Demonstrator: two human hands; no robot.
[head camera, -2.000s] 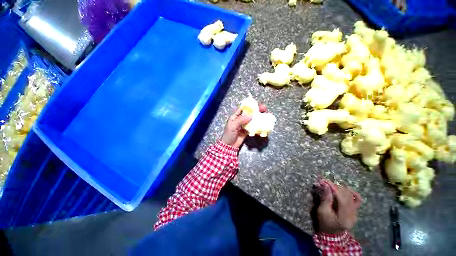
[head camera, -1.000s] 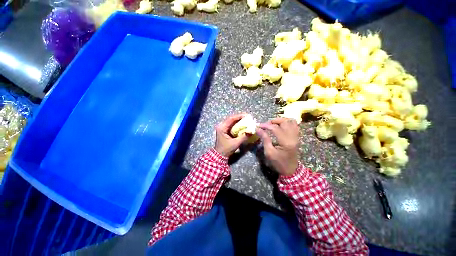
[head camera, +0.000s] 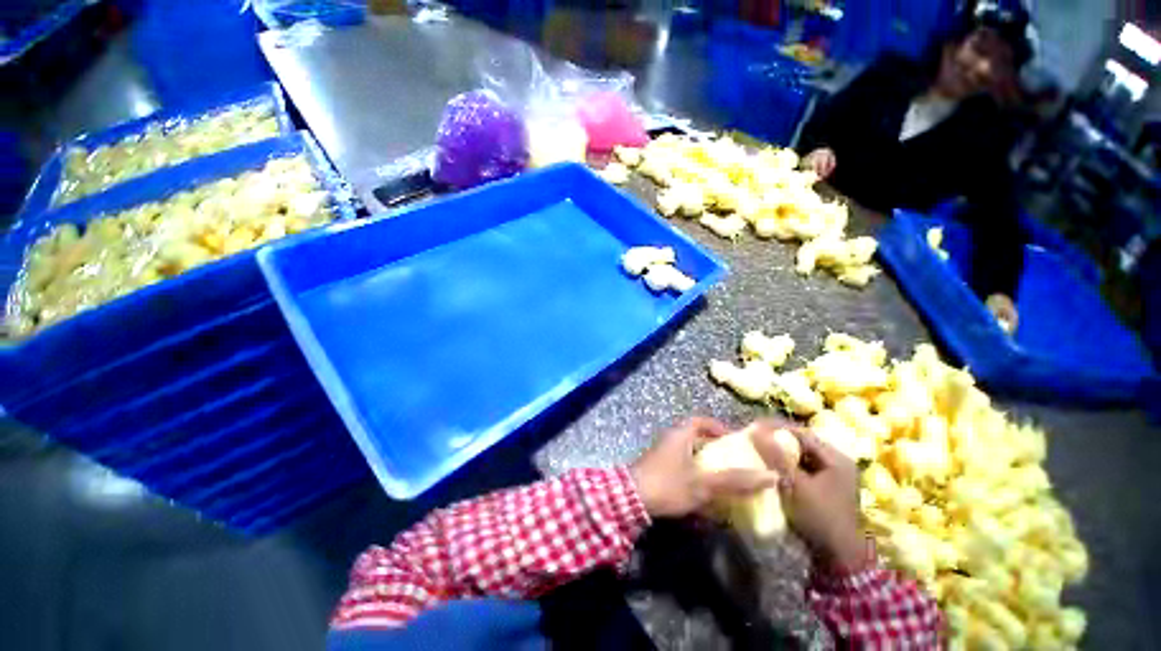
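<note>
A pale-yellow toy figure (head camera: 754, 509) is held between my two hands above the table's near edge. My left hand (head camera: 688, 473) grips it from the left. My right hand (head camera: 821, 493) is at its right side with the fingers on it; the fingers are slightly blurred. A heap of yellow unfinished pieces (head camera: 968, 471) lies to the right of my hands. The blue plastic tray (head camera: 446, 331) is at the left, with a few paler finished figures (head camera: 657, 268) at its right end.
Trays of yellow figures under clear film (head camera: 166, 235) top a blue stack at far left. Purple (head camera: 480, 140) and pink bundles (head camera: 611, 122) stand beyond the tray. A second yellow heap (head camera: 738, 185) lies farther back. A person (head camera: 936, 140) sits opposite by another blue tray (head camera: 1069, 318).
The view has tilted up, bringing the person opposite, the far heap and the tray stack into view. Both hands remain together on the figure. The black tool is no longer seen.
</note>
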